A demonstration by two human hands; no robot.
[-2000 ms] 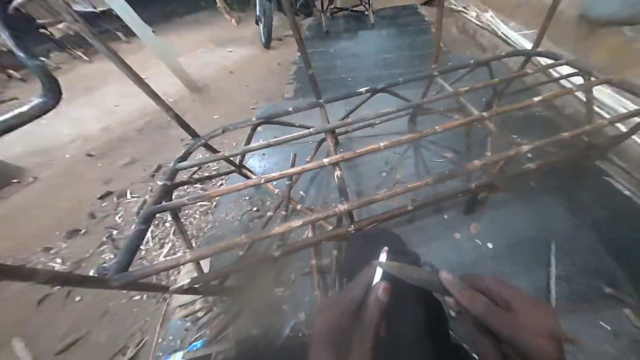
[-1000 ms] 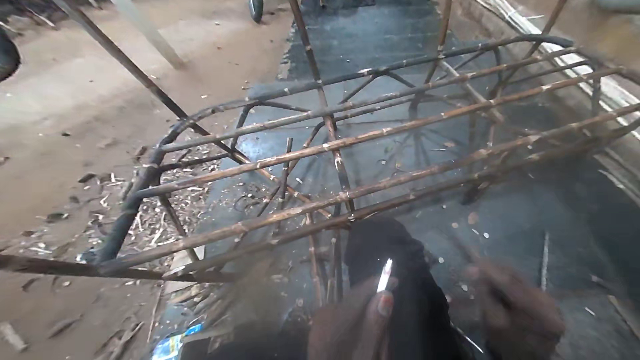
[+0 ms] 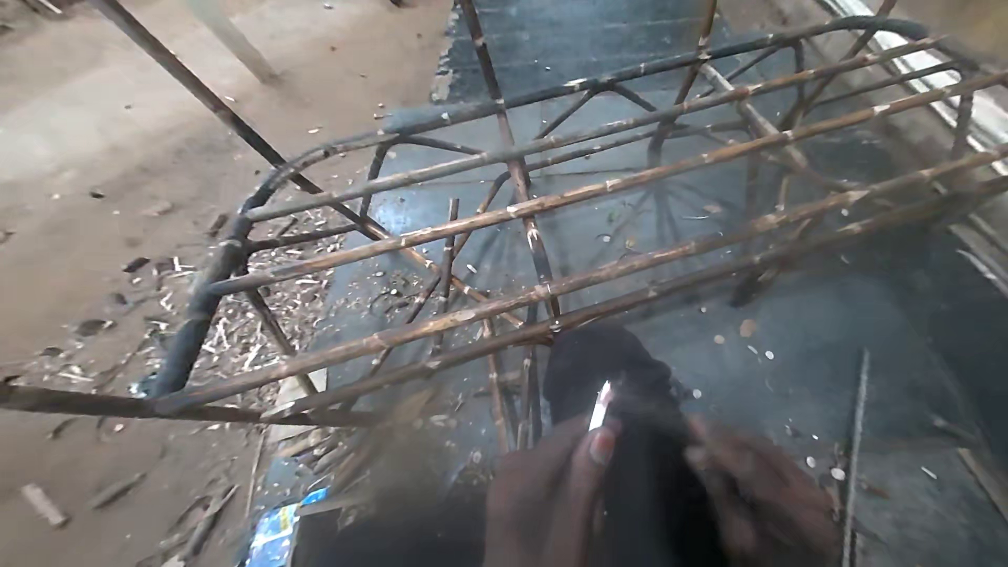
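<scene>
My left hand (image 3: 555, 488) is closed around a thin cane or bamboo piece, whose pale cut end (image 3: 601, 405) sticks up past the thumb, above my dark-clothed knee (image 3: 602, 362). To its right, my right hand (image 3: 760, 496) is blurred, its fingers curled; whether it holds something cannot be made out. Just beyond both hands stands a frame of bamboo or cane poles (image 3: 614, 187), with several long rails running across a rounded, darker outer rail (image 3: 441, 118). The near rails pass close over my knee.
Pale shavings and chips (image 3: 228, 331) lie on the dirt at the left. A loose thin stick (image 3: 857, 457) rests on the grey floor (image 3: 787, 394) at the right. A blue and white packet (image 3: 274, 535) lies at the lower left, and long pale strips (image 3: 969, 102) at the upper right.
Two seconds ago my right hand held a knife-like blade against the pale end in my left hand; that blade cannot be made out now. My left hand keeps its hold.
</scene>
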